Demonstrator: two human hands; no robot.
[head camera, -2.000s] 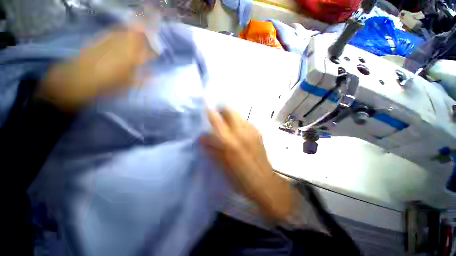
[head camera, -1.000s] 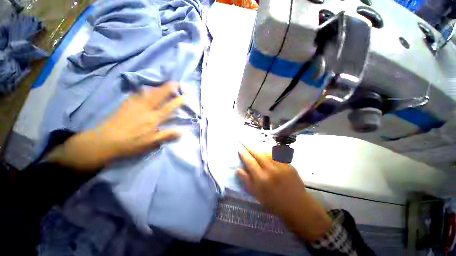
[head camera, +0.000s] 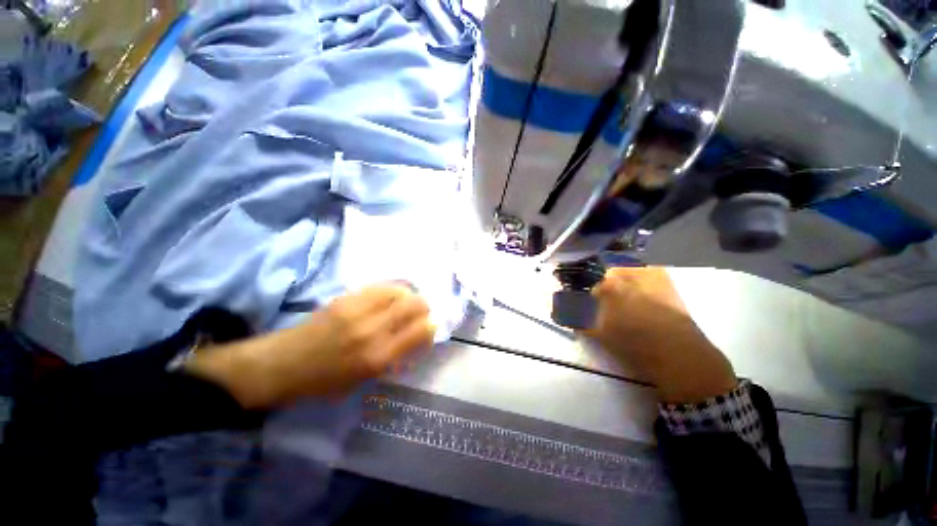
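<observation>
A light blue garment piece (head camera: 277, 195) lies in folds left of the needle, its right part washed out by the lamp. My left hand (head camera: 375, 337) has curled fingers closed on the cloth's near edge. My right hand (head camera: 647, 324) is right of the needle, its fingertips partly hidden behind the grey knob (head camera: 573, 306); what it holds cannot be told. A thin grey strip or line (head camera: 532, 317) runs from near the cloth toward that hand. The presser foot and needle area (head camera: 514, 238) is in bright glare.
The white sewing machine head (head camera: 812, 113) fills the upper right. A grey edge ruler (head camera: 514, 447) runs along the near table edge. A dark metal box (head camera: 884, 452) stands at the right edge. A ruffled blue bundle (head camera: 41, 113) lies on the brown board at upper left.
My left hand has moved right and nearer, from flat on the cloth to curled at its edge. My right hand has moved right, behind the knob. The cloth reaches closer to the needle.
</observation>
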